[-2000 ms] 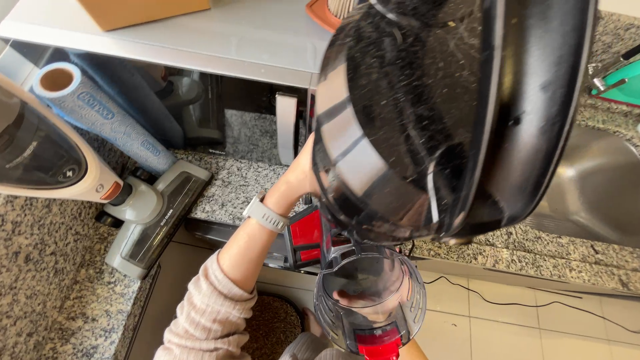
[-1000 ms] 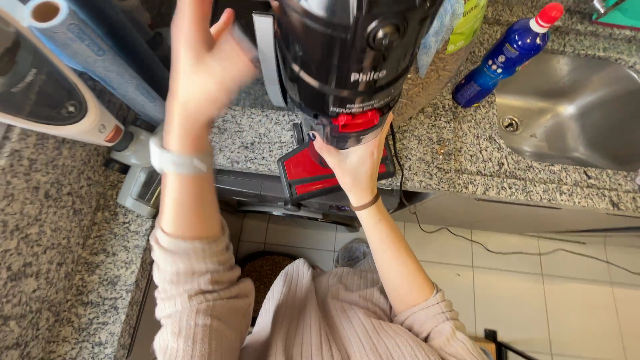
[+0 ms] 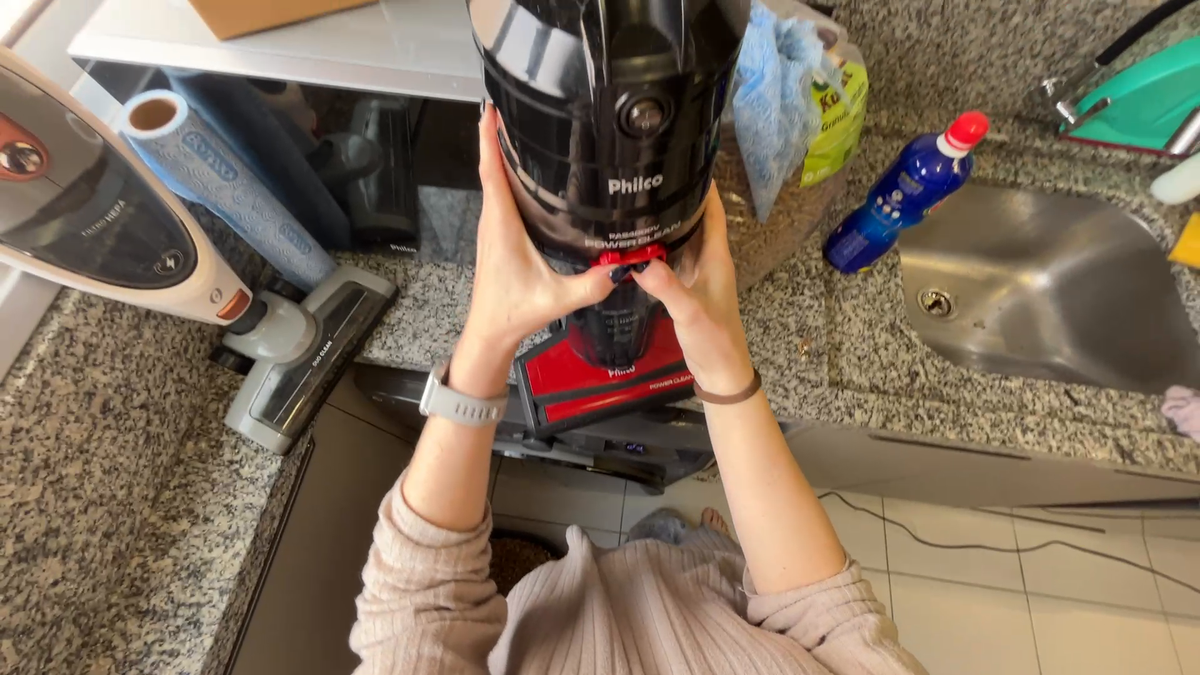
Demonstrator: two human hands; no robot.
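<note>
A black Philco upright vacuum cleaner (image 3: 628,131) stands upright on the granite counter, its red floor head (image 3: 605,380) at the counter's front edge. My left hand (image 3: 516,267) wraps the left side of its body, the thumb at a red latch (image 3: 631,255). From the right side my right hand (image 3: 698,281) clasps the same body, its thumb meeting the other at that latch. Below the latch, the vacuum's dark lower housing (image 3: 614,328) shows between my wrists. The far sides of the body and most of the fingers behind it are hidden.
At left a second stick vacuum (image 3: 103,206) leans beside a blue cloth roll (image 3: 220,187). Behind is a microwave (image 3: 394,178). On the right are a blue bottle with a red cap (image 3: 900,192), a bag of granules (image 3: 834,112) and a steel sink (image 3: 1050,281). A cord (image 3: 956,544) crosses the tiled floor.
The clear bin held low two seconds ago no longer shows apart from the vacuum. My left hand, raised and blurred one second ago, is now on the vacuum's body. My right hand stays at the latch.
</note>
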